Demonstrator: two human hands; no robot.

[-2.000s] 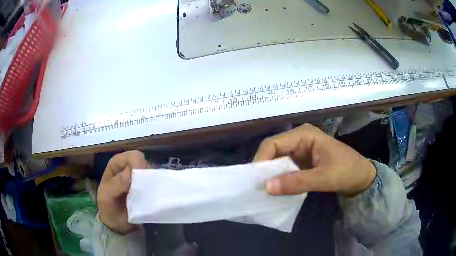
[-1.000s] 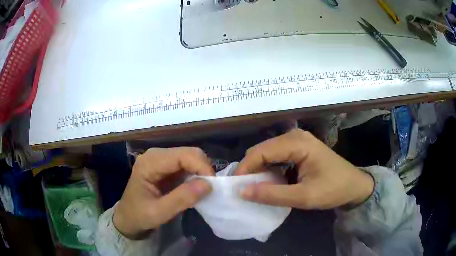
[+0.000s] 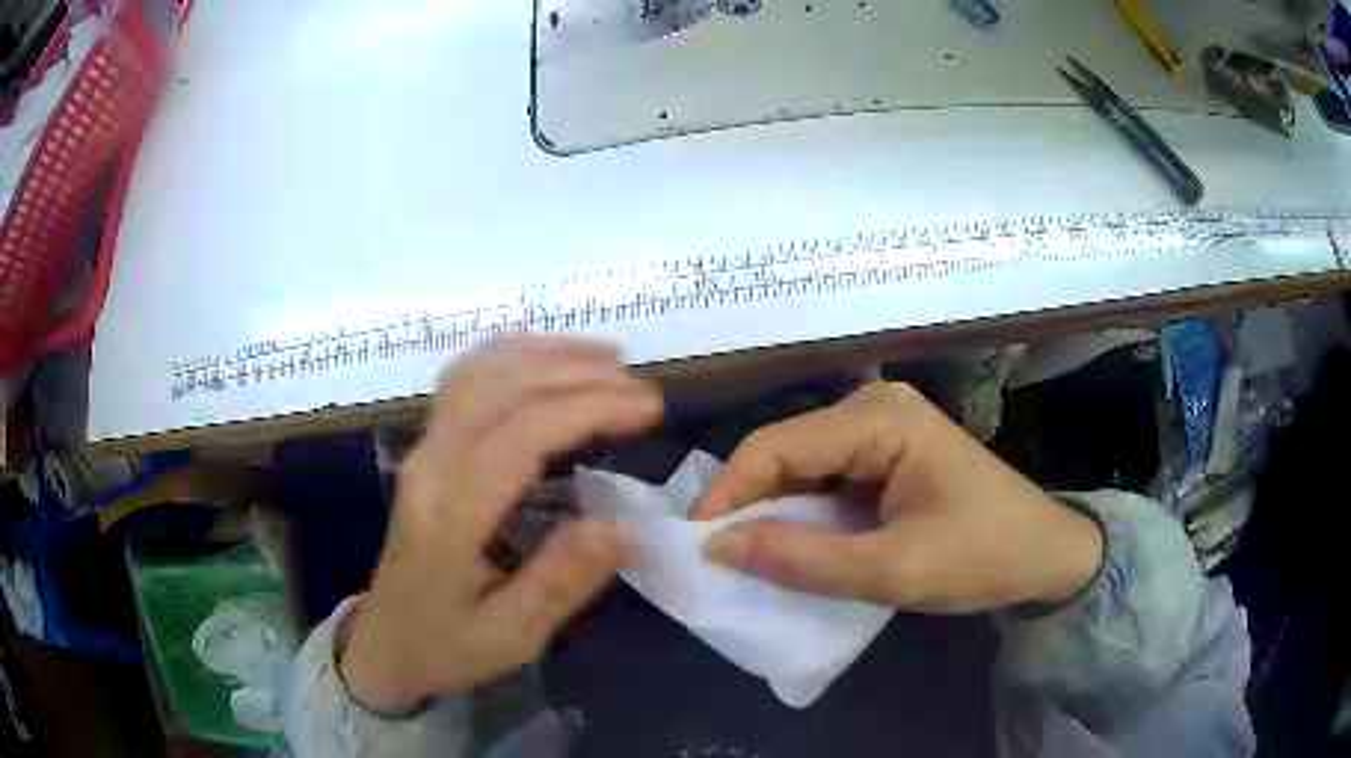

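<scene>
A small white cloth piece (image 3: pixel 771 600) hangs above the lap, in front of the table edge. My right hand (image 3: pixel 904 511) pinches its top edge between thumb and fingers. My left hand (image 3: pixel 496 518) is at the cloth's left end, blurred, with thumb and fingers spread apart. The left thumb tip is beside or touching the cloth's left corner; I cannot tell which. The cloth's upper edge is partly hidden by the right fingers.
The white table (image 3: pixel 326 193) bears a printed ruler (image 3: pixel 593 296), dark snips (image 3: pixel 1133 131), a yellow-handled tool (image 3: pixel 1148 33) and the machine bed plate (image 3: pixel 830 67). A red basket (image 3: pixel 67 193) is at left. A green basket (image 3: pixel 185 637) with white pieces is low left.
The cloth was stretched long, then bunched between both hands. Since then my left hand has opened and lifted, and the cloth hangs slanted from my right hand.
</scene>
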